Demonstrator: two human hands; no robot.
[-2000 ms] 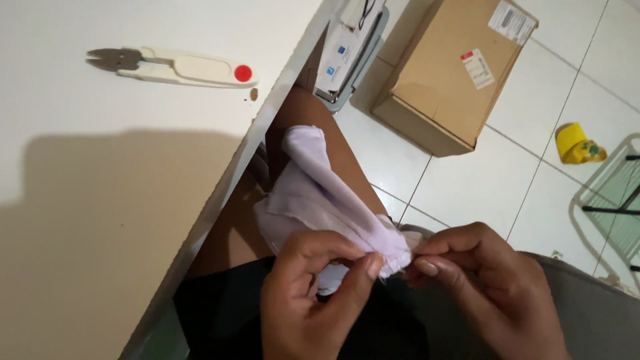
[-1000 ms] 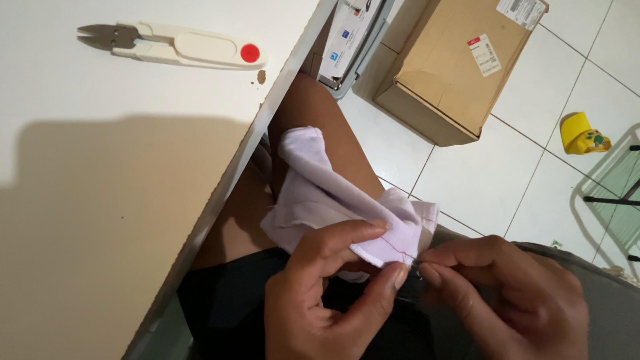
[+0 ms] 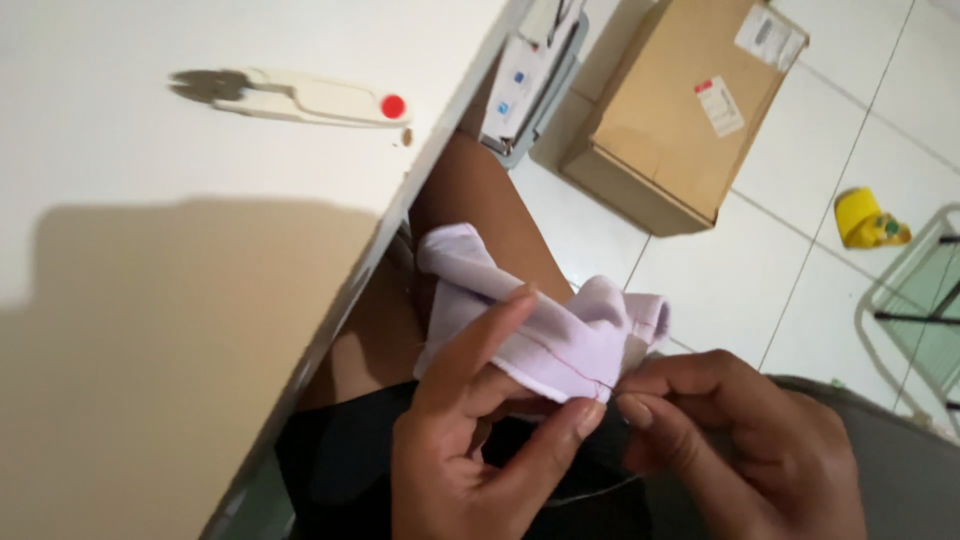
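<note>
A piece of pale lilac fabric [image 3: 555, 337] with a reddish seam line lies over my lap. My left hand [image 3: 495, 427] pinches its lower edge between thumb and fingers, the index finger stretched along the cloth. At the cloth's corner, the fingertips of my right hand [image 3: 720, 435] are closed on a thin dark thing, perhaps a needle or thread; it is too small to tell. A fine thread hangs below the hands. White-handled thread snips [image 3: 300, 97] with a red dot lie on the white table at the upper left.
The white table's edge [image 3: 360, 262] runs diagonally beside my legs. On the tiled floor are a cardboard box [image 3: 675, 105] with labels, a grey container with a printed white panel [image 3: 517, 90], a yellow object [image 3: 866, 217] and a rack with a dark frame [image 3: 930, 300] at the right.
Two seconds ago the cloth was bunched between both hands; now its corner is spread flatter and the seam line shows. My left index finger has extended over the cloth.
</note>
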